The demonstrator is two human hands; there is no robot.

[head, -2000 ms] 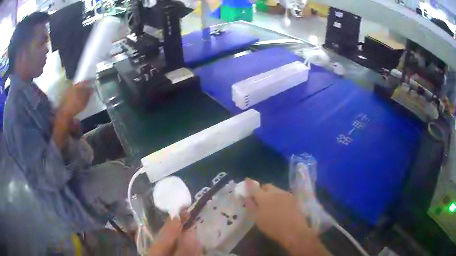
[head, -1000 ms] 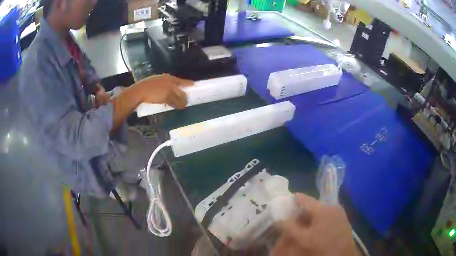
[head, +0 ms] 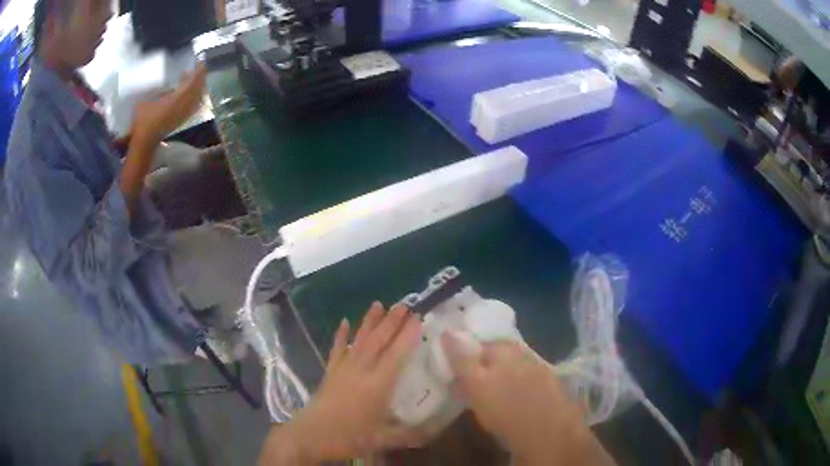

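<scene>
The white test socket board point(head: 420, 393) lies at the near bench edge, low centre. My left hand point(head: 364, 387) lies over its left side, fingers spread, with no held object visible. My right hand point(head: 519, 391) grips a white plug point(head: 460, 353) at the board's right part; whether it is seated is hidden. Another round white plug point(head: 491, 319) sits just behind it on the board. A white power strip point(head: 405, 214) lies beyond the board, its cord point(head: 259, 309) hanging over the left edge. A bagged coiled cord point(head: 596, 314) lies right of my right hand.
More white strips point(head: 544, 105) lie side by side on the blue mat point(head: 655, 227). A black bench fixture point(head: 318, 77) stands at the back left. A coworker point(head: 82, 200) sits at the left with a hand raised. Shelf items line the right edge.
My left hand has come back into view and onto the board. My right hand still grips a plug there. The strip under the coworker's hand has left the bench, and that hand has moved left.
</scene>
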